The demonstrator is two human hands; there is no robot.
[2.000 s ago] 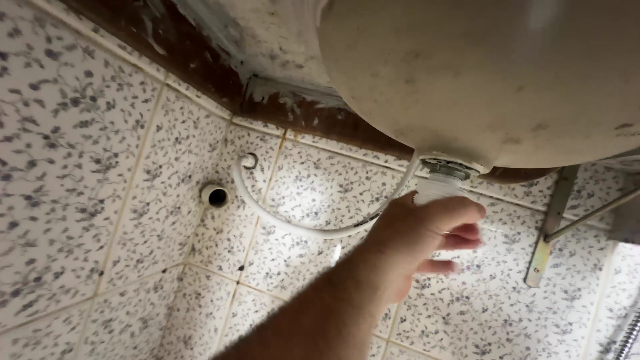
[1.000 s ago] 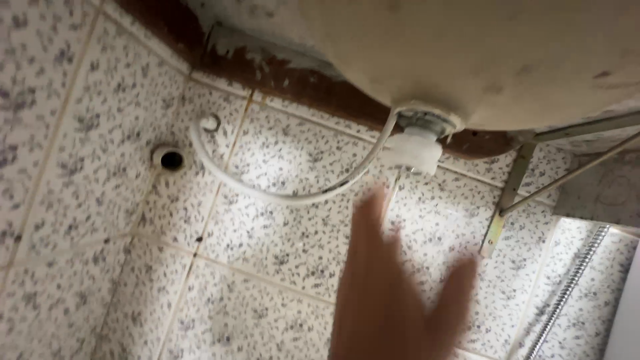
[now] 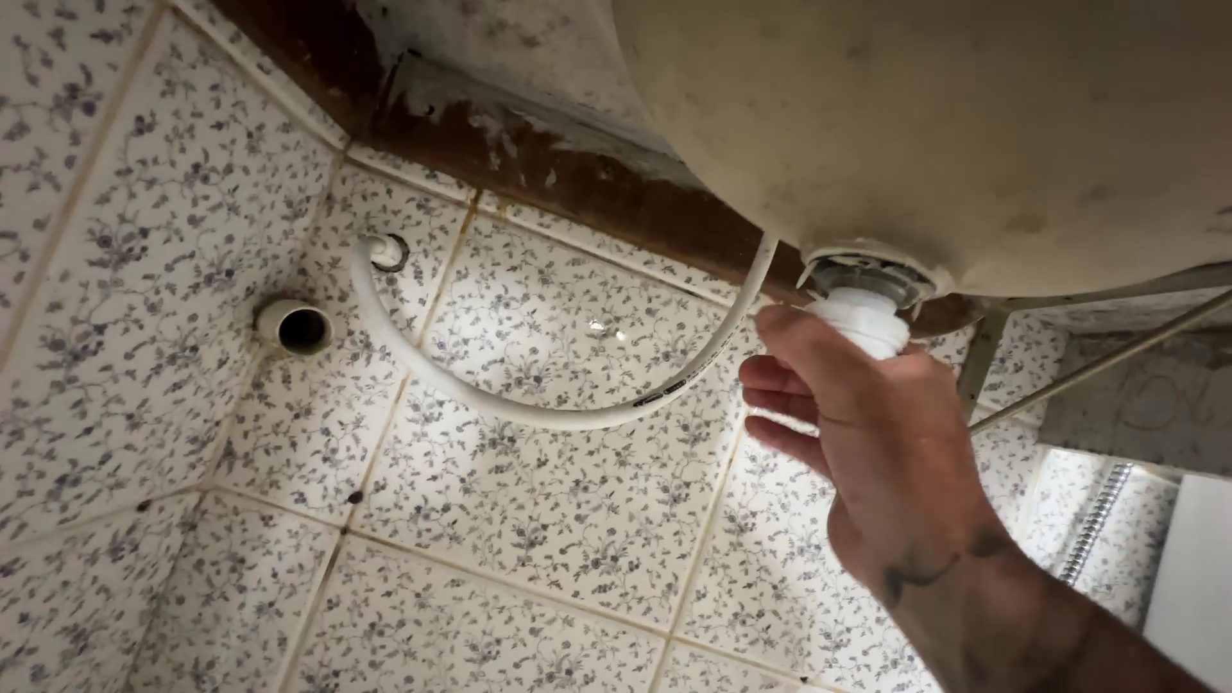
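From the lower right, my right hand [image 3: 890,433] reaches up to the underside of a wash basin [image 3: 943,125]. Its thumb and hand are around a white plastic drain fitting [image 3: 866,322], while several fingertips show to the left, away from the fitting. Directly above is the grey threaded drain outlet [image 3: 871,274], protruding from a rough-edged hole in the basin. The fitting sits against this outlet; whether it is threaded on cannot be told. Part of the fitting is hidden by the hand. My left hand is out of view.
A white flexible hose [image 3: 568,419] curves from the wall to behind the basin. An open drain pipe stub [image 3: 298,327] projects from the floral wall tiles [image 3: 577,510]. At right are a metal support bracket [image 3: 984,356], a diagonal rod [image 3: 1107,361] and a corrugated metal hose [image 3: 1095,525].
Two seconds ago a hand reached from the lower left to the white fitting. One second ago a blurred hand was below it, apart from it. Now my right hand holds the fitting.
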